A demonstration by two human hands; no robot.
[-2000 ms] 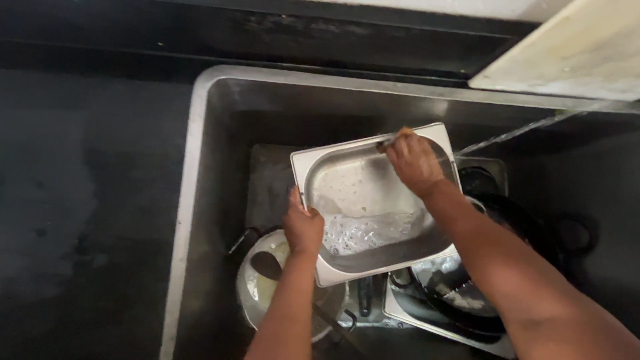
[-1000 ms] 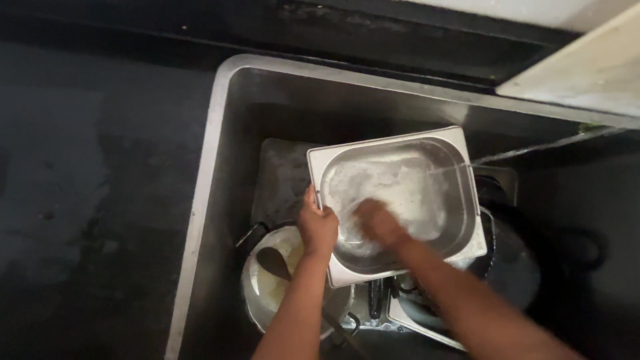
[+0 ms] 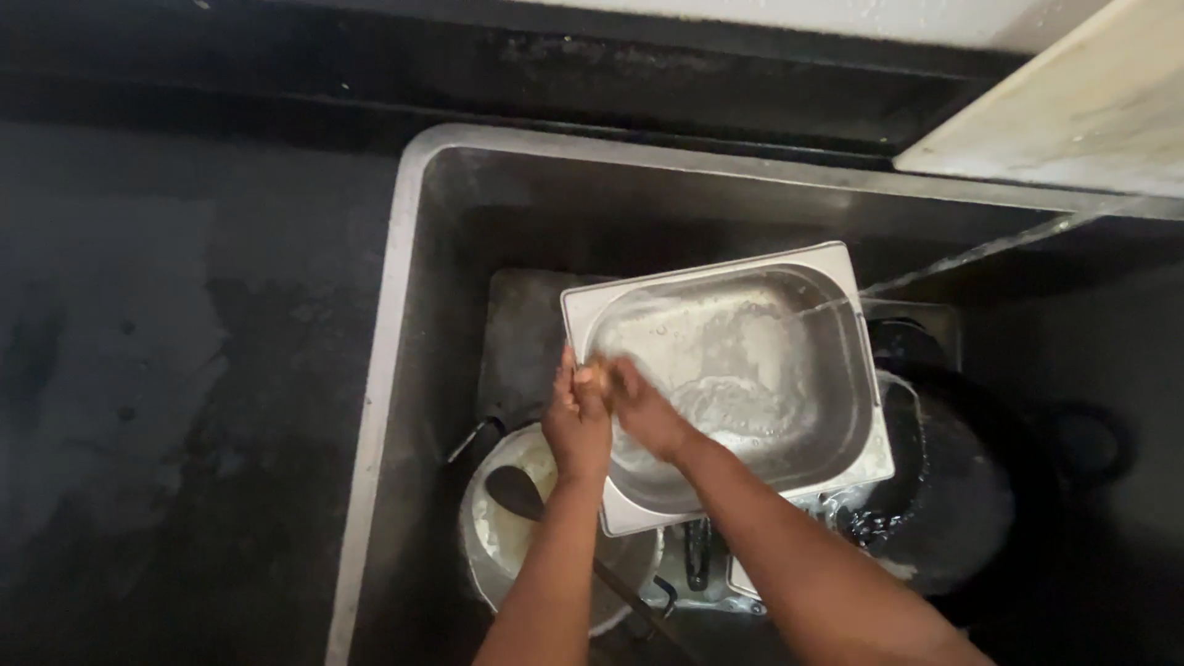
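A rectangular stainless steel food pan (image 3: 731,333) is tilted over the sink, with water in it. My left hand (image 3: 579,407) grips the pan's left rim, thumb on top. Close beside that thumb, my right hand (image 3: 638,398) is at the pan's inner left side, blurred; whether it holds something is hidden. A thin stream of water (image 3: 980,250) comes from the upper right into the pan. Below the pan, a round pot (image 3: 490,546) holds a dark ladle or spoon (image 3: 513,490).
The metal sink rim (image 3: 379,370) runs along the left and back. A large dark pan (image 3: 971,499) lies right of the steel pan, wet inside. A black handle (image 3: 697,555) shows underneath. A pale board (image 3: 1064,111) stands at the upper right, and a dark counter (image 3: 185,370) lies left.
My right hand has moved from the pan's far side, across its inside, to the left rim beside my left hand. My left hand still grips the left rim.
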